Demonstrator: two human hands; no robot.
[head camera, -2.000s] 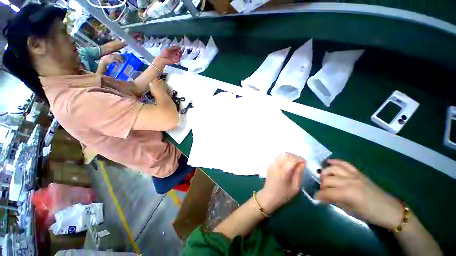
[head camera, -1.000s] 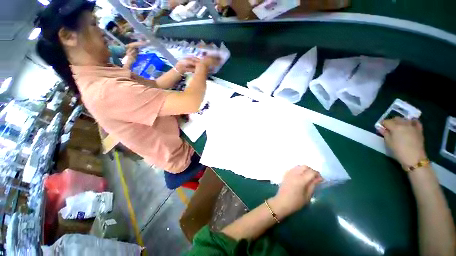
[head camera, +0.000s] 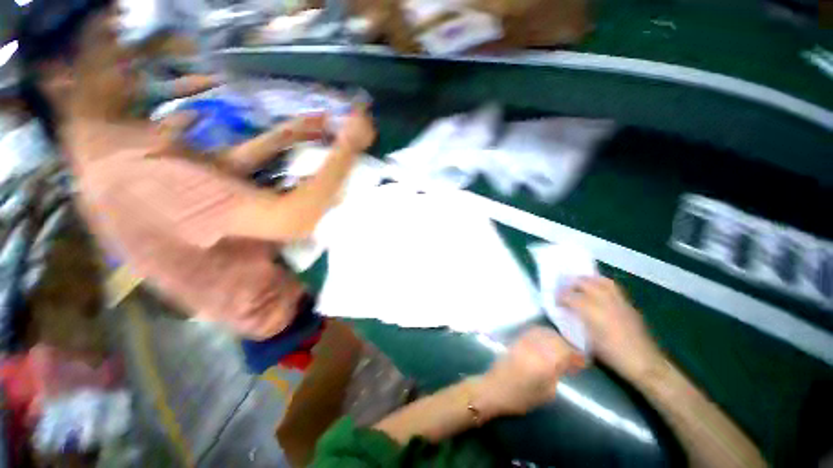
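Observation:
The frame is blurred. My right hand (head camera: 603, 320) holds a narrow white wrapped piece (head camera: 555, 265) over the green worktop, its upper end sticking up past my fingers. Whether a device is inside cannot be seen. My left hand (head camera: 530, 366) is curled at the lower end of this piece; its grip is too blurred to tell. The stack of white sheets (head camera: 420, 256) lies fanned to the left of both hands. White device units (head camera: 758, 247) with dark windows show as a smeared row on the belt at the right.
White wrapped units (head camera: 548, 155) lie on the belt beyond the pale rail (head camera: 630, 270). A neighbouring worker in a salmon shirt (head camera: 173, 201) stands at the left, hands over the line near a blue bin (head camera: 219, 123). An open carton (head camera: 320, 393) sits below the table edge.
My right hand has come back from the belt to beside my left hand, now with a white piece in it. The view has shifted and blurred.

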